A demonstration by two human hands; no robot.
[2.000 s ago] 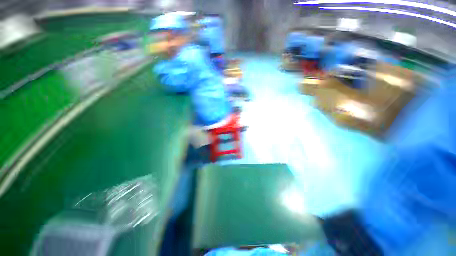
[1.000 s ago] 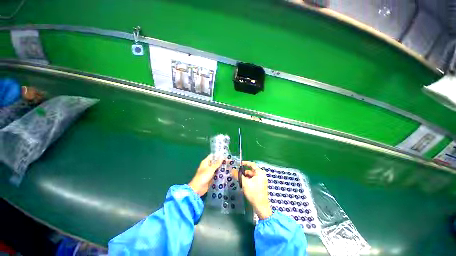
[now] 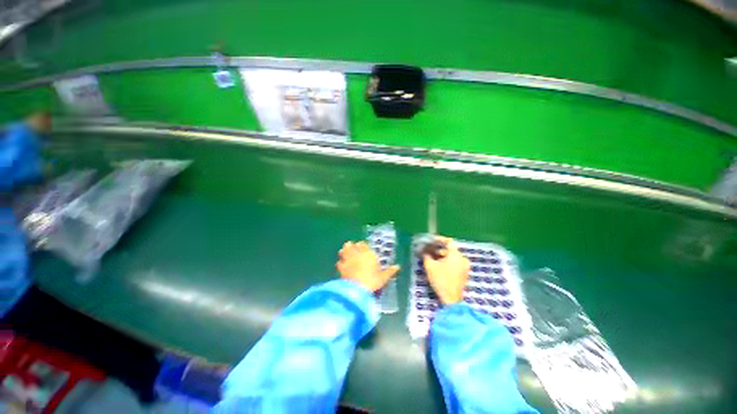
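Observation:
A narrow cut strip [image 3: 388, 296] of clear film with dark rings lies on the dark-green bench. My left hand [image 3: 366, 265] rests on its left side, fingers spread; whether it grips the film I cannot tell. My right hand [image 3: 448, 271] holds the scissors [image 3: 432, 217] by their dark handles, blades pointing away from me. That hand is over the left part of the ringed sheets [image 3: 494, 285], a neat rectangle of dark rings. The image is a little blurred.
A clear plastic bag [image 3: 566, 331] lies right of the sheets. A large crumpled poly bag [image 3: 121, 206] is at left, beside another person's blue sleeve [image 3: 14, 166]. A black parts bin [image 3: 396, 90] and an instruction sheet [image 3: 301, 107] are on the green wall.
Two seconds ago the view showed the aisle. Since one second ago, the scissors have moved right, off the strip and over the sheets. My left hand now lies lower on the strip.

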